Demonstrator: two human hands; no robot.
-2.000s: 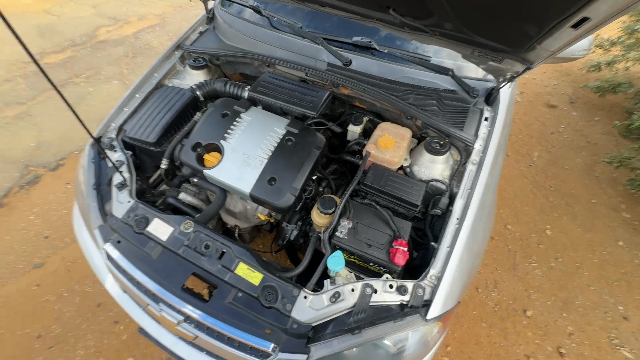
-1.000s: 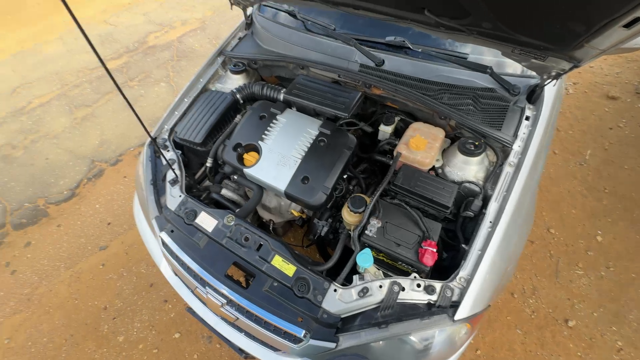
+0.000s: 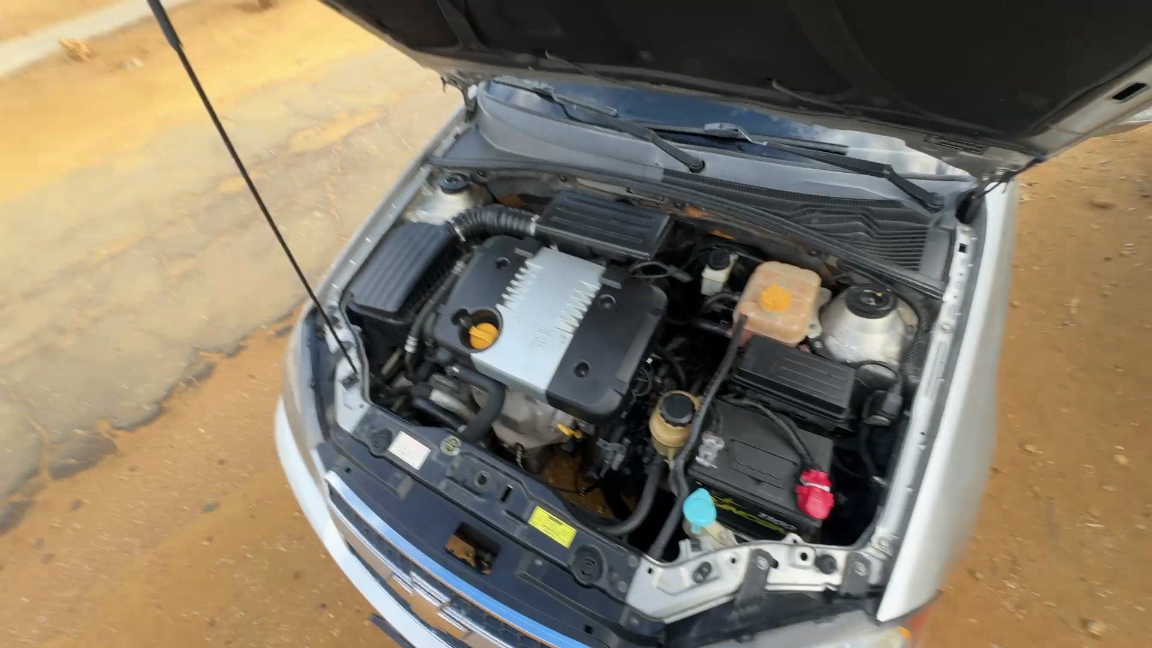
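Neither my left hand nor my right hand is in view. Below me is a silver car's engine bay, its raised hood (image 3: 765, 63) above it. The engine cover (image 3: 540, 315) is black and silver, with a yellow oil filler cap (image 3: 483, 336) at its left. A coolant expansion tank (image 3: 776, 304) with an orange cap stands at the right rear. Nearer the front are a black car battery (image 3: 765, 463) with a red terminal cover (image 3: 814, 494), a fluid reservoir (image 3: 673, 421) with a black cap, and a blue washer filler cap (image 3: 698, 509).
A thin hood prop rod (image 3: 256, 193) slants up from the front left corner. Wiper arms (image 3: 630, 126) cross the windshield base behind the bay. The front grille (image 3: 432, 589) lies nearest. Cracked pavement (image 3: 180, 225) borders the car's left side in view, sandy ground (image 3: 1071, 378) its right.
The view has shifted, with more of the raised hood and the pavement now showing. Nothing in the engine bay has plainly moved.
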